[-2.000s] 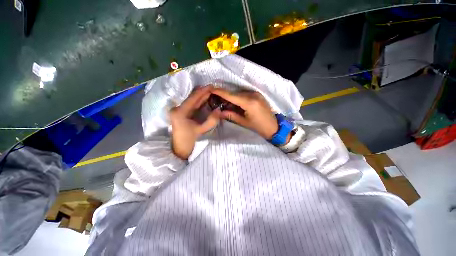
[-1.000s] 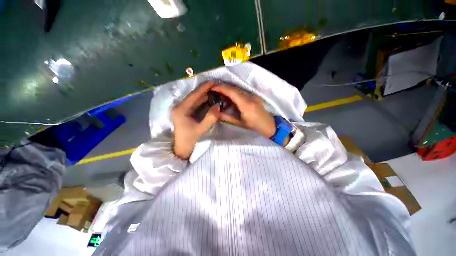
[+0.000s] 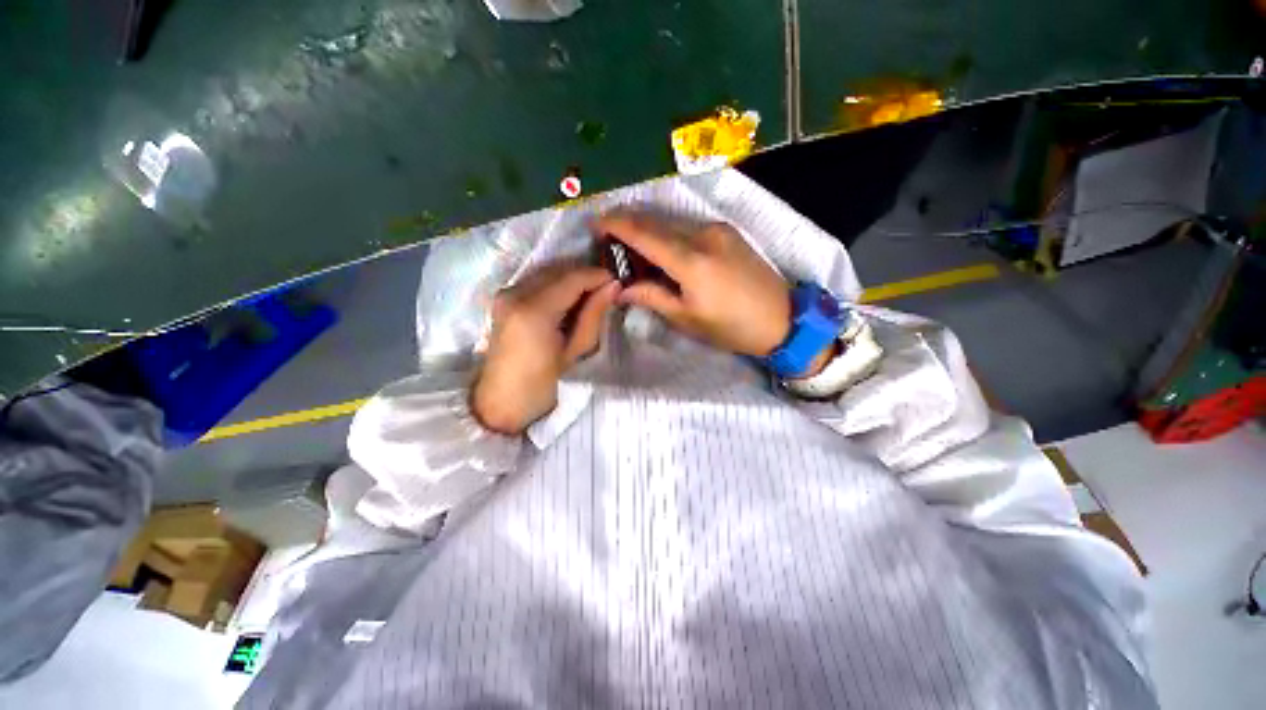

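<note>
A small dark unit (image 3: 621,261) with a striped glare on its face is held between both hands, over the lap just below the bench edge. My left hand (image 3: 539,333) pinches it from the lower left with the fingertips. My right hand (image 3: 715,284), with a blue band and a white band on the wrist, grips it from the right with thumb and fingers. The fingers cover most of the unit, and its details are too small to tell.
The green bench (image 3: 403,125) runs across the top. Yellow tape pieces (image 3: 716,140) and a small red-and-white round piece (image 3: 571,186) lie at its edge. A clear whitish film (image 3: 170,172) lies at left. A cardboard box (image 3: 195,566) stands on the floor at lower left.
The unit is turned so a striped, shiny face shows. My left hand has dropped slightly, and its fingers have closed in. The bench has shifted in view.
</note>
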